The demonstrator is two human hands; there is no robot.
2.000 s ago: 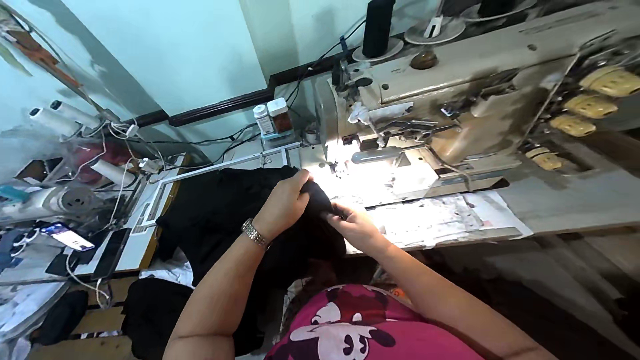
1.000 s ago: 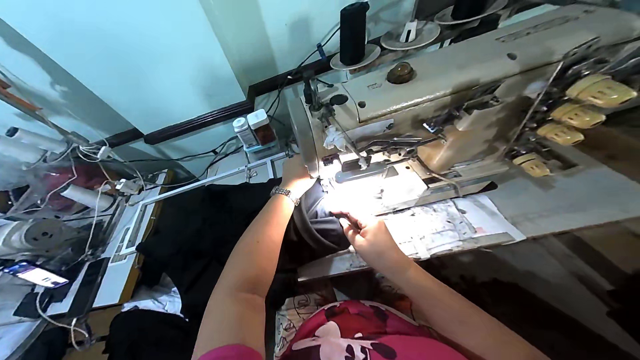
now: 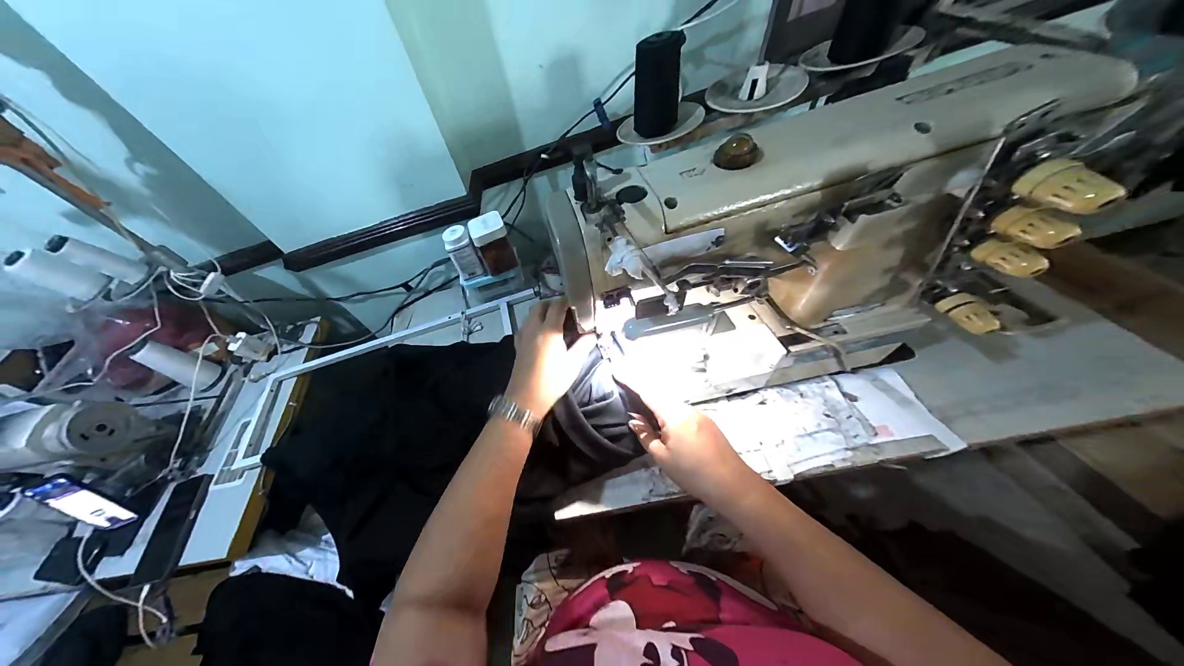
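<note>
Black fabric lies over the left of the work surface and runs up to the needle area of an industrial sewing machine. My left hand, with a metal watch at the wrist, rests on the fabric's edge beside the machine head, fingers toward the needle. Near the front edge, my right hand has its fingertips at the fabric's right side, thumb and fingers closed on its edge. Glare from the machine lamp washes out the fingertips and the needle. A dark fold of the fabric loops between both hands.
Black thread cones stand behind the machine. Two small bottles are by the wall. A white metal frame crosses behind the fabric. A lit phone and a second machine are at left. Papers cover the front edge.
Both hands have moved toward the needle area with the fabric since two seconds ago. The black fabric, earlier bunched between the hands, now reaches in under the machine head.
</note>
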